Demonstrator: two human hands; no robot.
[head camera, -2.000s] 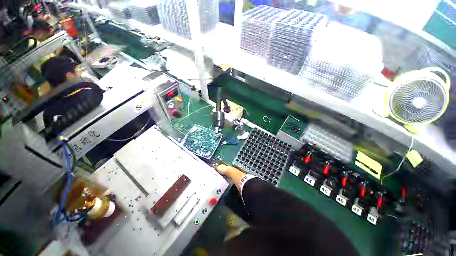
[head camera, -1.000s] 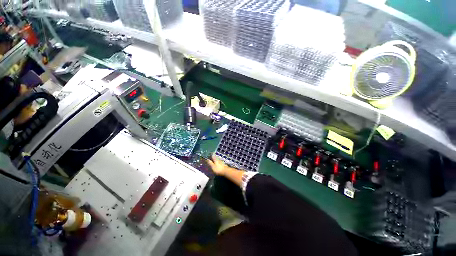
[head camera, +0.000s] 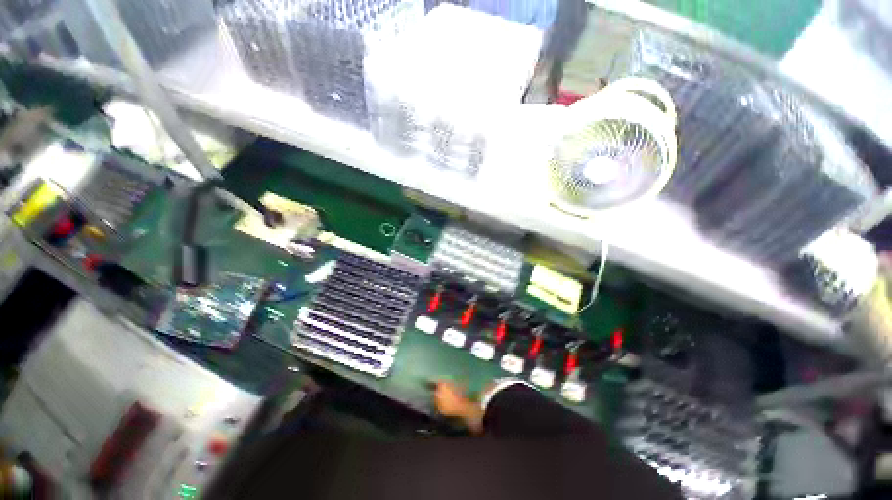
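My right hand (head camera: 458, 402) is blurred, its dark sleeve coming from the bottom right. It is over the green mat, in front of the row of black toggle-clamp fixtures (head camera: 501, 337) with red handles and white labels. Whether its fingers hold a small part cannot be told. The black component tray (head camera: 357, 314) with rows of pockets lies to the hand's upper left. My left hand cannot be made out.
A clear box of tiny teal-silver parts (head camera: 210, 311) is left of the tray. The white machine bed (head camera: 68, 376) bears a dark red-brown bar (head camera: 125, 441) at lower left. A fan (head camera: 611, 161) and stacked clear trays (head camera: 303, 59) stand on the shelf. Another tray (head camera: 685, 430) is at right.
The view has swung right, so the machine has slid towards the left edge. My right hand has moved from the component tray's near left corner to the mat right of it, near the clamp fixtures.
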